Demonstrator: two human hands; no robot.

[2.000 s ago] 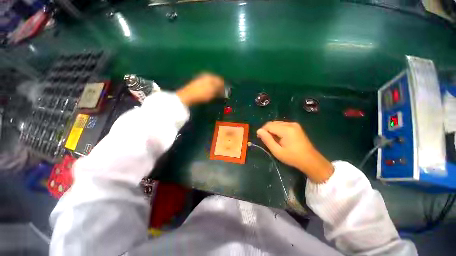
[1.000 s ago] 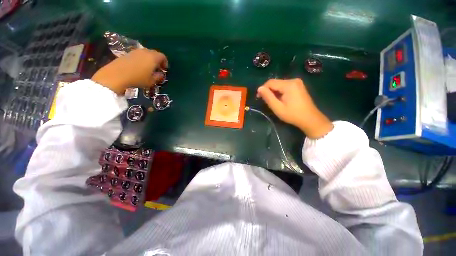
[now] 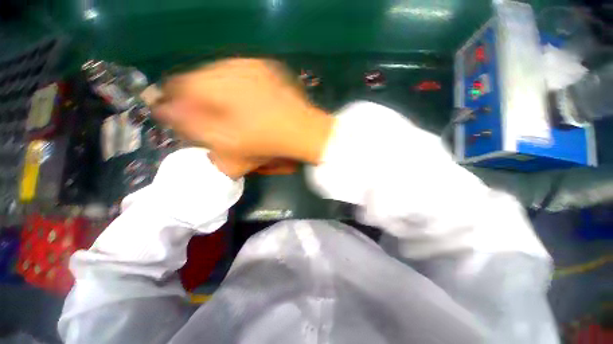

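Note:
My right hand (image 3: 249, 107) is blurred and reaches across to the left over the bench. A small pale tip shows at its fingertips, but I cannot tell whether it is held. My left hand (image 3: 228, 165) is mostly hidden under the right, with only a bit of it showing above the cuff. An orange-red edge of the work pad (image 3: 277, 168) shows below the hands; the rest is covered. Round metal-rimmed units lie at the left, one of them (image 3: 136, 172) near the left sleeve. Two more lie beyond, one right of centre (image 3: 374, 79) and one nearer the hands (image 3: 309, 78).
A white wipe (image 3: 121, 134) and a crumpled clear item (image 3: 113, 82) lie at the left, beside a black box with a yellow label (image 3: 30, 171). A red tray (image 3: 50, 252) is at the lower left. The blue control unit (image 3: 478, 101) stands right, and a small red part (image 3: 427, 86) lies left of it.
My right hand has moved from beside the pad to the left, over my left hand. My left hand has come back from the round units. The view has shifted to the right.

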